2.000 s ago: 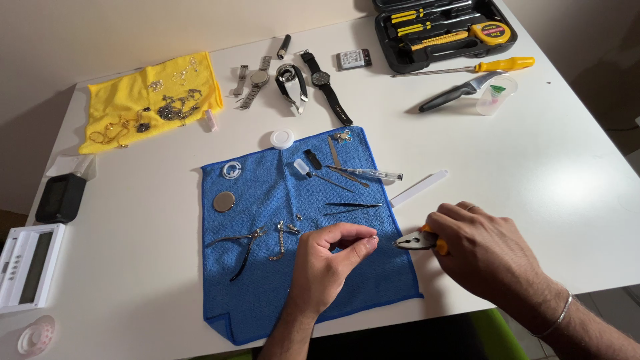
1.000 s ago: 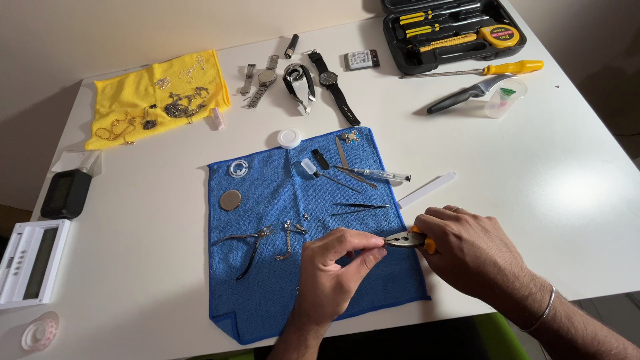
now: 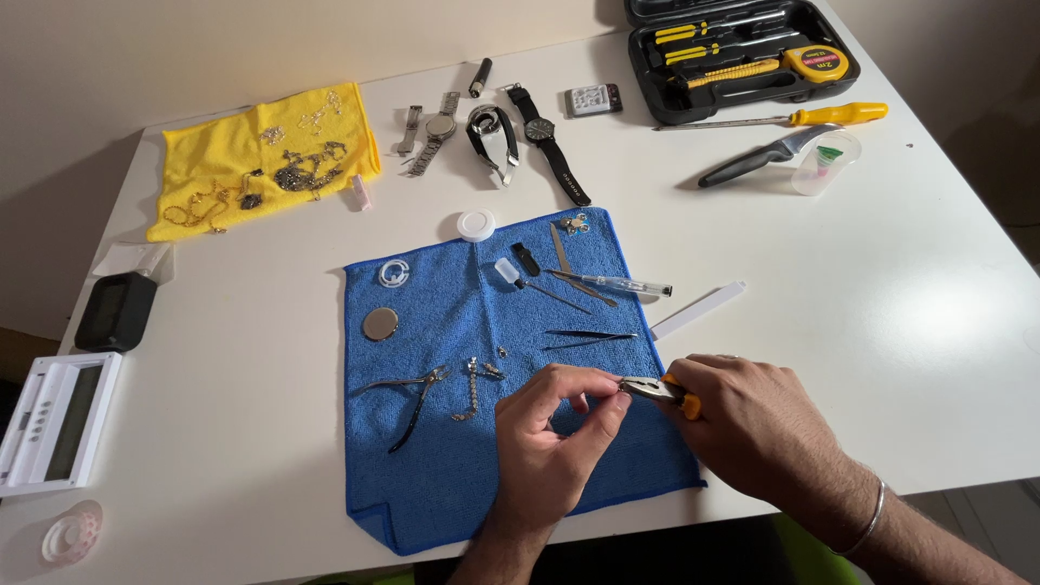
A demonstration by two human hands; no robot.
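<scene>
My right hand (image 3: pixel 743 418) grips yellow-handled combination pliers (image 3: pixel 656 390) above the right edge of a blue microfibre cloth (image 3: pixel 439 496). Between thumb and forefinger, my left hand (image 3: pixel 548 439) pinches a tiny metal piece (image 3: pixel 624 385); the jaw tips touch it there, and the fingers partly hide it. Left of my hands on the cloth are small pliers (image 3: pixel 422 382) with spread handles and a chain bracelet (image 3: pixel 474 390) beside small metal parts. Tweezers (image 3: pixel 591 334) lie just above my left hand. Farther back rest a clear-handled screwdriver (image 3: pixel 621 284) and a metal file (image 3: pixel 561 248).
A yellow cloth (image 3: pixel 219 146) with chains lies back left, beside several watches (image 3: pixel 539 130). At back right are an open tool case (image 3: pixel 731 101), a yellow-handled screwdriver (image 3: pixel 837 114), a knife (image 3: pixel 747 160) and a clear cup (image 3: pixel 825 166). A digital device (image 3: pixel 61 422) lies at the left edge.
The pliers, two seconds ago slightly apart from my left fingertips, now have their jaw tips at them. Both hands have kept their holds.
</scene>
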